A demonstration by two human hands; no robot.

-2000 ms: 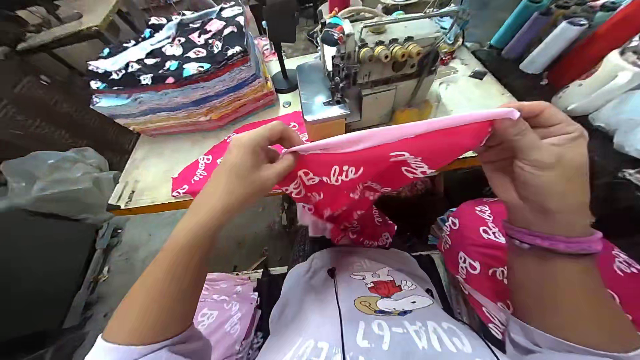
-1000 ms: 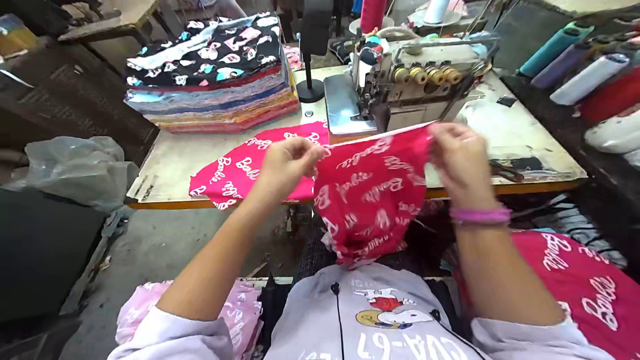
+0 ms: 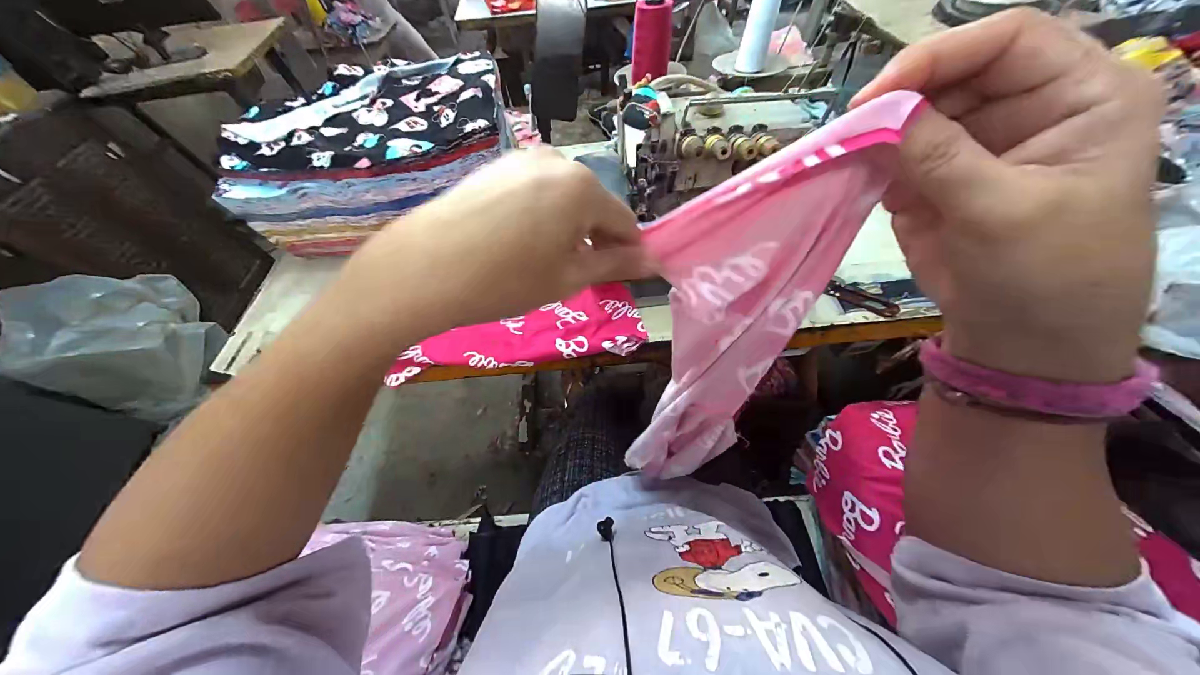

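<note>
A pink printed fabric piece (image 3: 741, 291) with its paler side showing is stretched in the air between my two hands. My left hand (image 3: 525, 234), somewhat blurred, pinches one end of its folded edge. At upper right, my right hand (image 3: 1022, 178), with a purple band at the wrist, grips the other end of that edge. The rest of the cloth hangs down toward my lap. Behind it stands an overlock sewing machine (image 3: 712, 141) with several tension dials. Another bright pink printed piece (image 3: 562, 328) lies on the table's front edge, partly behind my left forearm.
A tall stack of folded fabrics (image 3: 366, 150) stands on the table (image 3: 281, 291) at left. Thread snips (image 3: 862, 298) lie near the front edge. Pale pink cloth (image 3: 412, 581) is at my lower left, bright pink cloth (image 3: 862, 469) at lower right. A plastic bag (image 3: 103, 328) sits far left.
The fabric showed its bright pink side earlier and now shows its paler side. My right hand has risen, and the cloth's upper edge now slants up to the right.
</note>
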